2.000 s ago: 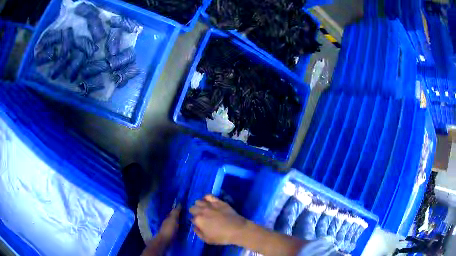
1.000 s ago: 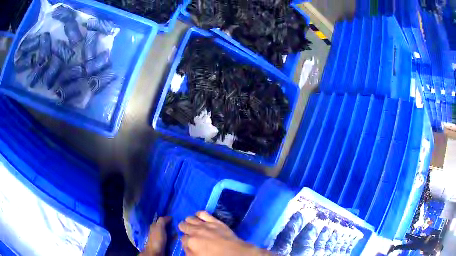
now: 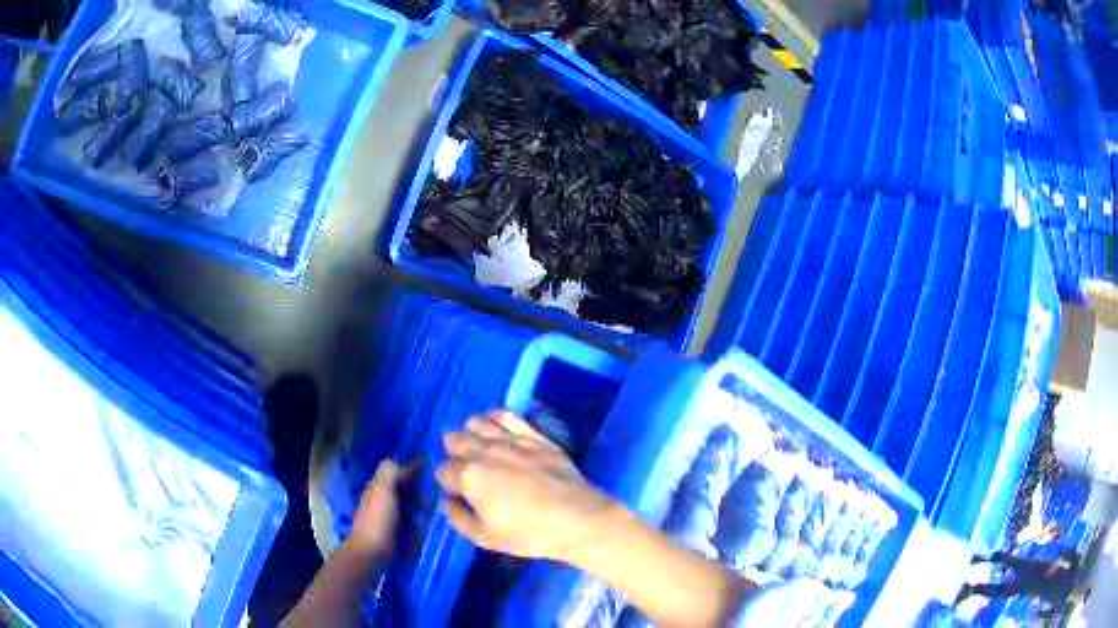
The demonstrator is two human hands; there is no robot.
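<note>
Blue plastic crates (image 3: 432, 350) stand in a layered stack low in the middle. My right hand (image 3: 509, 481) has its fingers curled over a blue edge of this stack; what its fingertips touch is hidden. My left hand (image 3: 378, 513) is at the stack's left side, thumb up, its fingers blurred and partly hidden. Just right of my right hand is a light blue rim (image 3: 566, 350) around a dark opening. Beside it a crate (image 3: 803, 423) holds blue crinkled boot uppers (image 3: 750, 509) in a row, with pale frilly edges.
A crate of blue uppers (image 3: 349, 117) lies at upper left, a crate of black parts (image 3: 405, 202) at upper middle. Crate stacks stand at right (image 3: 846, 331) and lower left, the latter under a white liner (image 3: 110, 491). Grey floor (image 3: 245, 301) shows between. Yellow-black tape is at top.
The view has shifted, so the crates sit higher in the picture and more of the upper row shows. My hands stay at the same blue stack, with little change between them.
</note>
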